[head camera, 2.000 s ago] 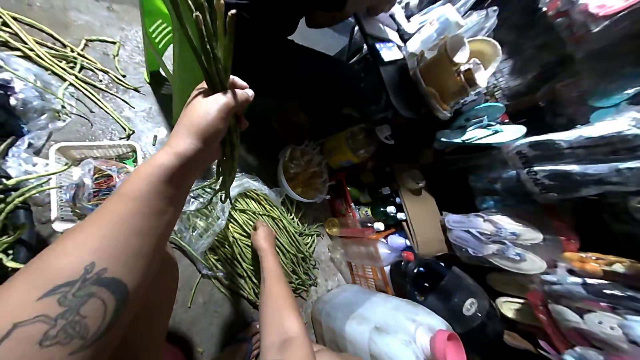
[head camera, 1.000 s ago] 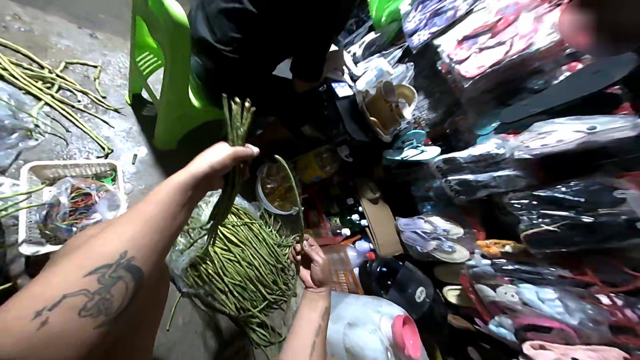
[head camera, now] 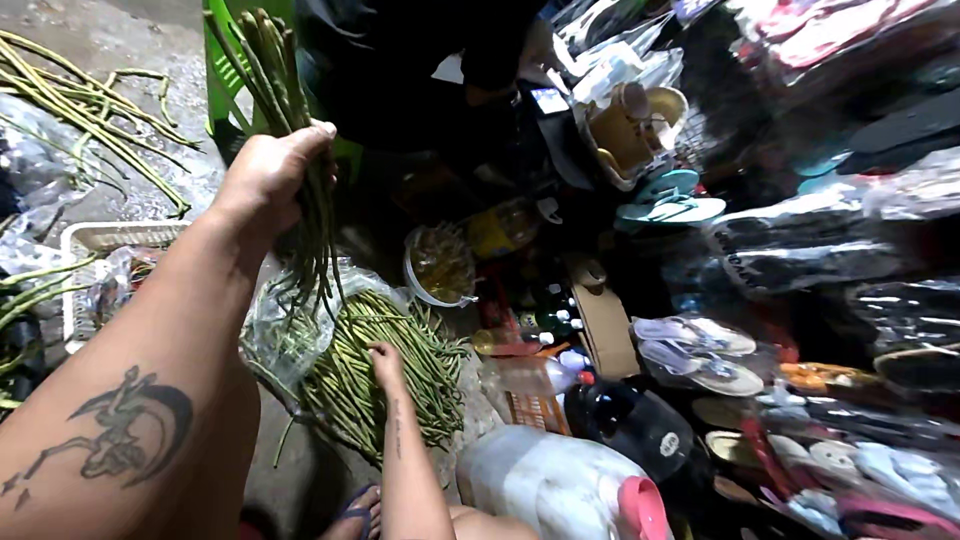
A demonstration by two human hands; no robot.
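A bunch of yardlong beans (head camera: 289, 105) is gripped upright in my left hand (head camera: 274, 169), their stem ends at the top and the thin ends hanging down. My right hand (head camera: 386, 361) rests on the large heap of yardlong beans (head camera: 427, 375) on the ground; its fingertips touch the beans, and whether they pinch one cannot be told. A clear plastic bag (head camera: 289, 337) lies against the heap's left side, under the hanging ends of the bunch.
More long beans (head camera: 97, 112) lie on the floor at upper left, above a white plastic basket (head camera: 112, 234). A person in dark clothes (head camera: 405, 67) sits near a green plastic chair (head camera: 225, 67). A tub (head camera: 439, 266), a large whitish container (head camera: 540, 472), bottles (head camera: 525, 375) and bagged sandals (head camera: 697, 352) stand rightward.
My right hand, a second ago at the heap's right edge by a single raised bean, is now back on top of the heap. My left hand has kept hold of the bunch throughout.
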